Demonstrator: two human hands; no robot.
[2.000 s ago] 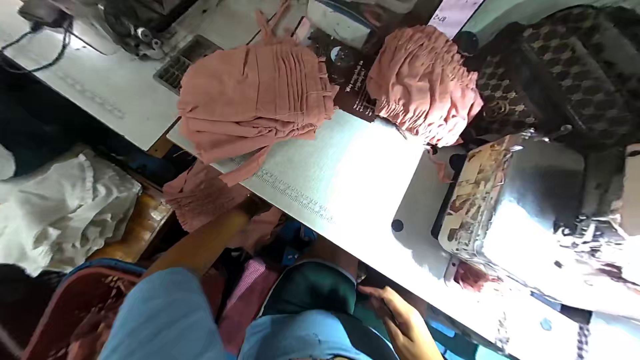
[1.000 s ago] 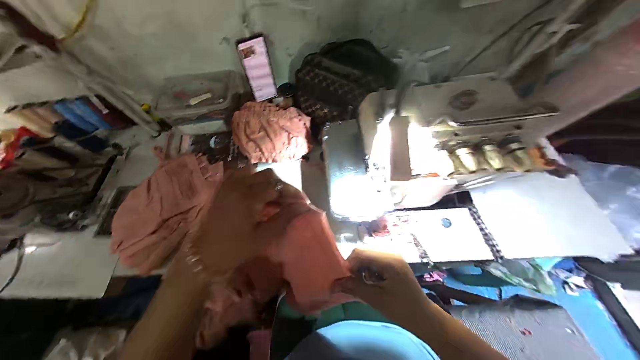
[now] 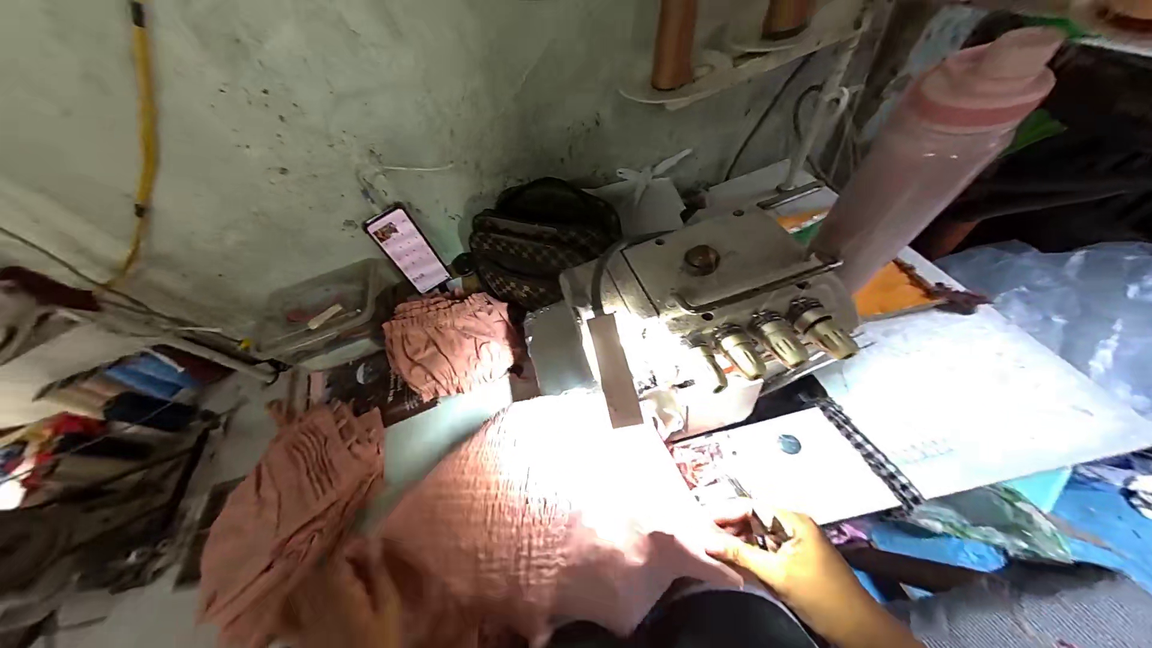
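A pink crinkled fabric piece (image 3: 504,513) lies spread across the front of the machine table, its right part washed out by the lamp. My left hand (image 3: 360,594), blurred, is on the fabric at the lower left; its grip cannot be made out. At the right edge of the cloth, my right hand (image 3: 774,549) has its fingers bent around small dark metal thread snips (image 3: 765,531). Above it stands an overlock sewing machine (image 3: 720,279) with several tension dials. A gathered pink bundle (image 3: 450,342) and a larger pink garment pile (image 3: 297,513) lie to the left.
A lit phone (image 3: 408,249) leans on the wall beside a dark patterned bag (image 3: 544,238). Behind the bundles sits a clear plastic box (image 3: 324,306). Thread cones (image 3: 675,45) stand on a rack above. A tall pink-wrapped cone (image 3: 936,153) rises behind the machine.
The pink fabric, held up between both hands a second ago, is now spread over the table by the machine. Two seconds ago my hands were low near my lap. The view has swung up toward the wall.
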